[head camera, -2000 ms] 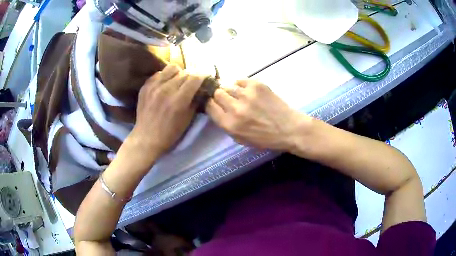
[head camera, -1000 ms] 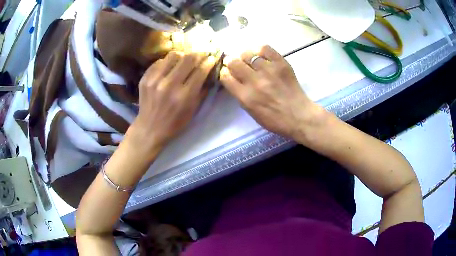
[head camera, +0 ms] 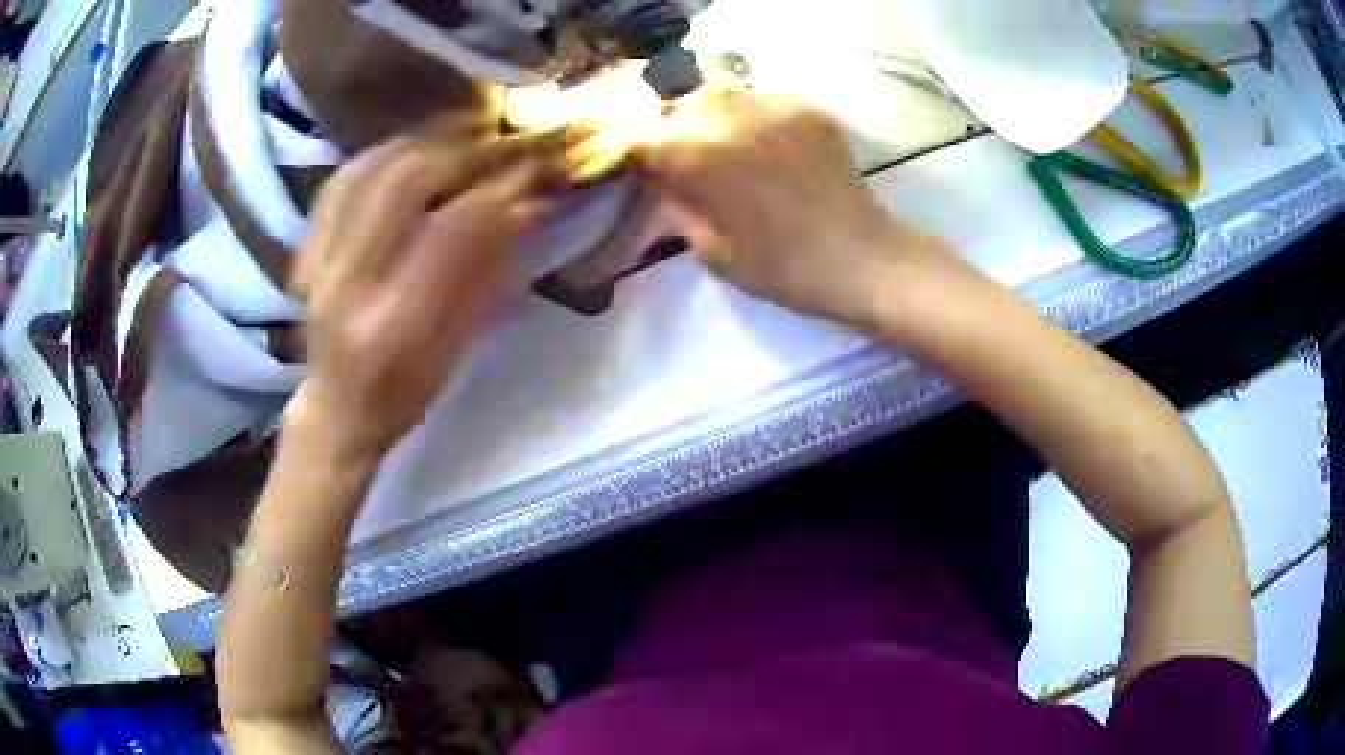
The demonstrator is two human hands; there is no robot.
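Note:
The brown garment with its pale inner side lies heaped on the left of the white table and runs up to the needle area. The sewing machine's presser foot area glows brightly at the top centre. My left hand is blurred, over the cloth left of the needle; its grip is unclear. My right hand is at the cloth just right of the needle, its fingertips washed out by the glare. A small brown-edged cloth part lies on the table between my hands.
Scissors with a green handle and a yellow handle lie at the right, partly under a white rounded piece. A ruler strip follows the table's front edge. Another machine part stands at far left.
My left hand has moved left, away from my right hand, and is blurred. The brown-edged cloth part now shows between them. The view has shifted a little.

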